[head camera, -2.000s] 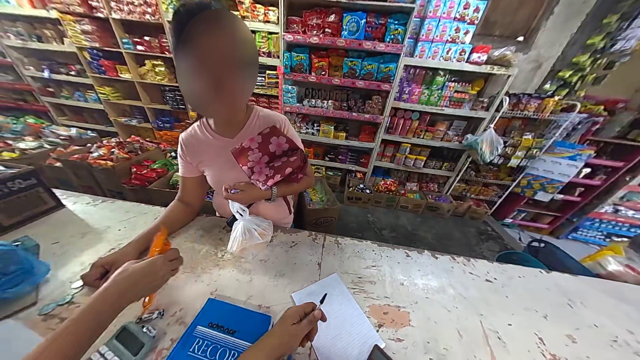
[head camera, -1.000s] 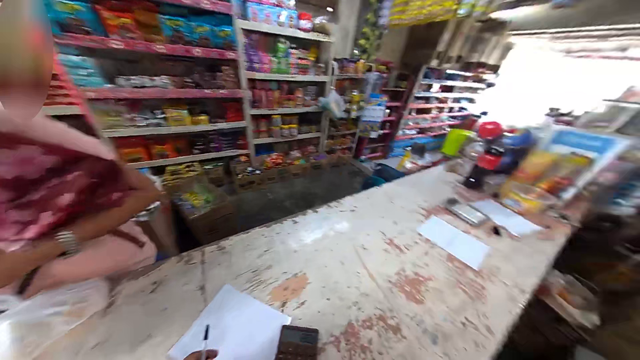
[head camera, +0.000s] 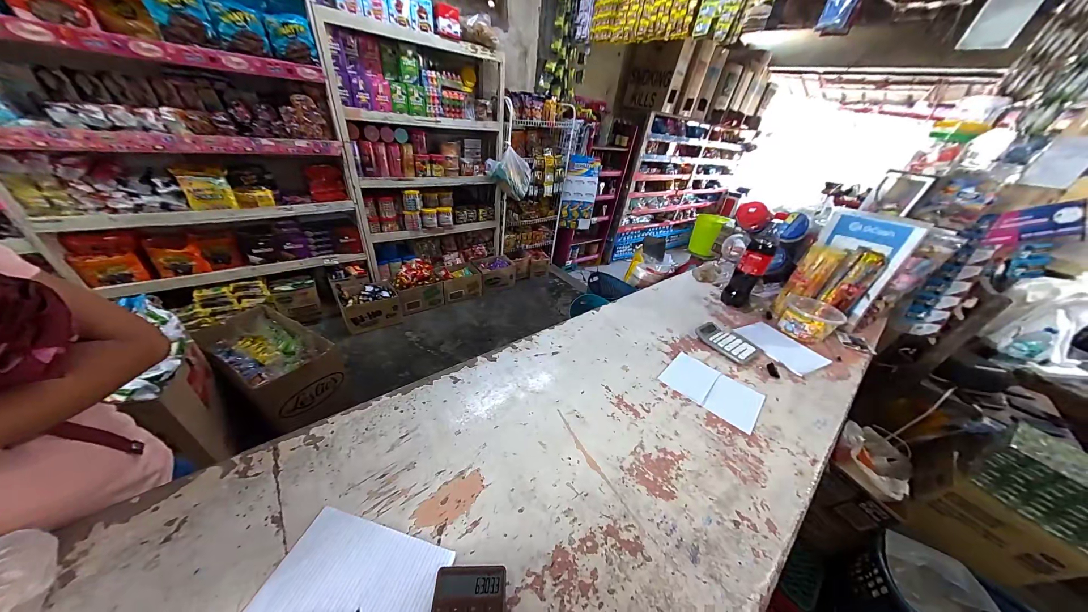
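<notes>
Neither of my hands shows in the head view now. At the lower left of the worn counter (head camera: 527, 425) lies a sheet of lined paper (head camera: 353, 561). A dark calculator (head camera: 469, 588) with a lit display overlaps the paper's right corner, cut off by the bottom edge. Farther along the counter rest an open small notebook (head camera: 712, 391), a grey calculator (head camera: 728, 342) and a white sheet (head camera: 782, 347). A cola bottle (head camera: 751, 270) stands beyond them, near a clear plastic tub (head camera: 807, 320).
Across the counter at left, a person's arm (head camera: 93, 348) is bent in front of a pink shirt. Behind are shelves of packaged goods (head camera: 183, 217) and cardboard boxes (head camera: 285, 374) on the floor. More boxes (head camera: 977, 518) and bags sit below the counter's right side.
The view has swung far to the right. Both my hands, one earlier holding an orange item and the other a pen above the paper, have left the view.
</notes>
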